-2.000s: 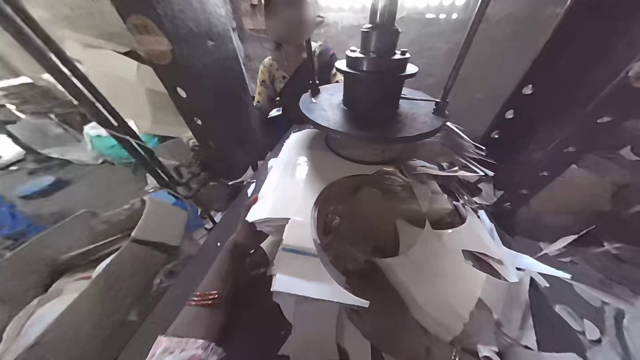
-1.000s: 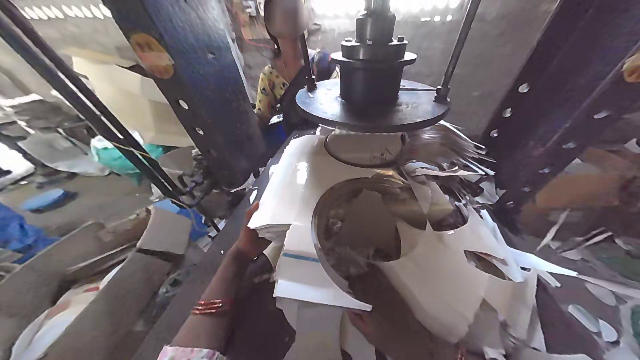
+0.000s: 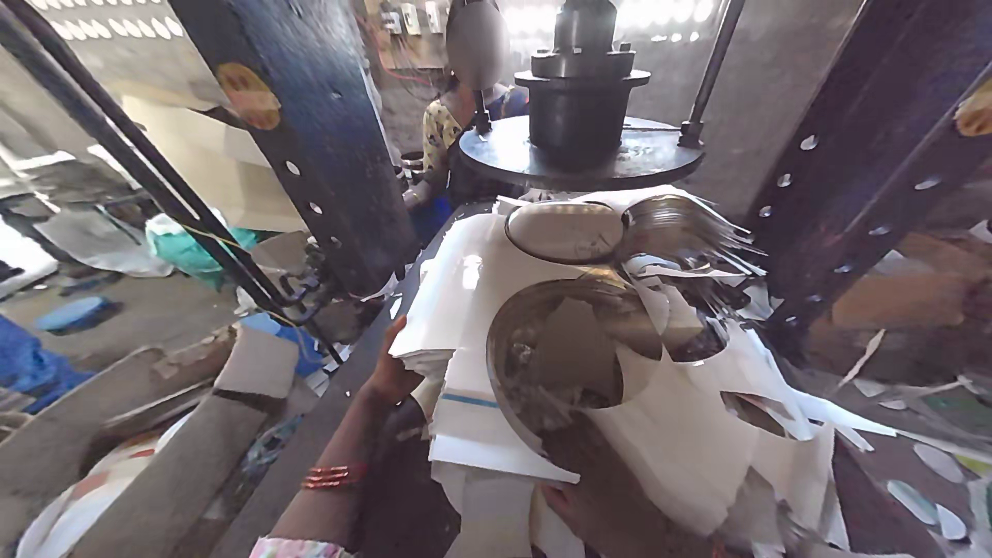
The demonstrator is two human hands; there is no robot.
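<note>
A thick stack of white sheets (image 3: pixel 465 310) with round cut-outs lies on the press bed, under and before the round steel plate (image 3: pixel 581 159) of a press. My left hand (image 3: pixel 394 364) holds the left edge of the stack. Lower right, my right hand (image 3: pixel 577 457) touches the cut sheets near the large round hole; its fingertips are partly hidden by paper. An oval metal ring (image 3: pixel 566 231) rests on the sheets just below the press plate. Frayed layered strips (image 3: pixel 682 225) fan out to its right.
Thick steel press columns stand at left (image 3: pixel 310 139) and right (image 3: pixel 821 170). A person (image 3: pixel 446 132) stands behind the press. Cardboard (image 3: pixel 232 372) lies at lower left, a blue lid-like disc (image 3: pixel 77 312) on the floor. Round paper offcuts (image 3: pixel 913 500) lie at lower right.
The sheets now sit lower in view, with more gap below the press plate, partly from the view shifting. My left hand has come to the stack's left edge.
</note>
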